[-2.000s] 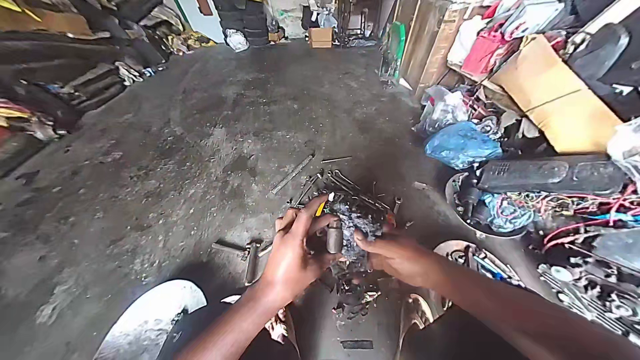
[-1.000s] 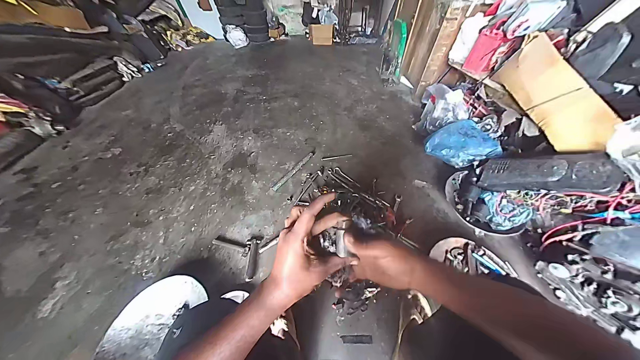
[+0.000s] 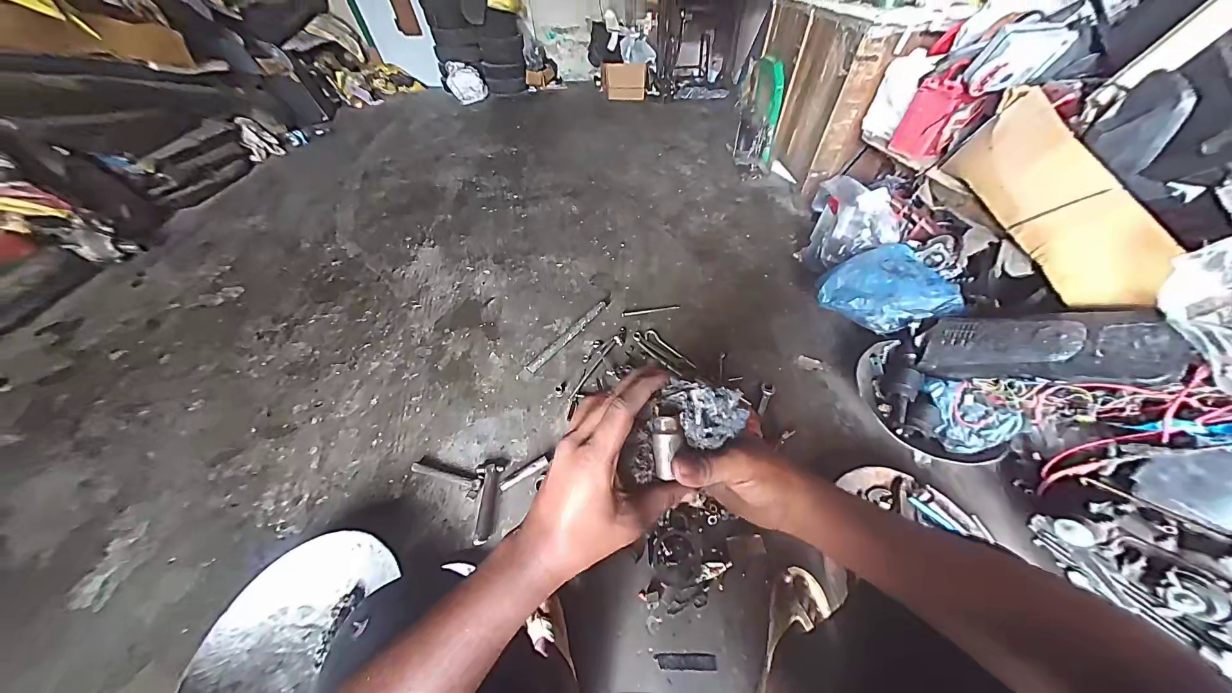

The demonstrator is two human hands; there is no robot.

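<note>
Between both hands is a small metal cylinder, perhaps a socket (image 3: 665,449), held upright. My left hand (image 3: 599,472) curls around its left side, with the thumb below it. My right hand (image 3: 736,474) presses its thumb to the cylinder's lower right, and a wad of grey fluffy rag or steel wool (image 3: 710,414) sits above those fingers. Wrenches (image 3: 664,348) and other small tools lie on the floor just beyond the hands. Small dark metal parts (image 3: 679,553) are heaped below the hands. Part of the pile is hidden behind my fingers.
A T-shaped metal tool (image 3: 488,500) lies at the left. A long metal bar (image 3: 568,335) rests on the floor ahead. On the right are a round container of tools (image 3: 871,476), a blue plastic bag (image 3: 890,289), tangled wires (image 3: 1088,395), a cardboard sheet (image 3: 1068,207) and metal parts.
The grey wad and the metal cylinder, mostly covered by my fingers one second ago, now show plainly. My left fingers have moved off the cylinder's top.
</note>
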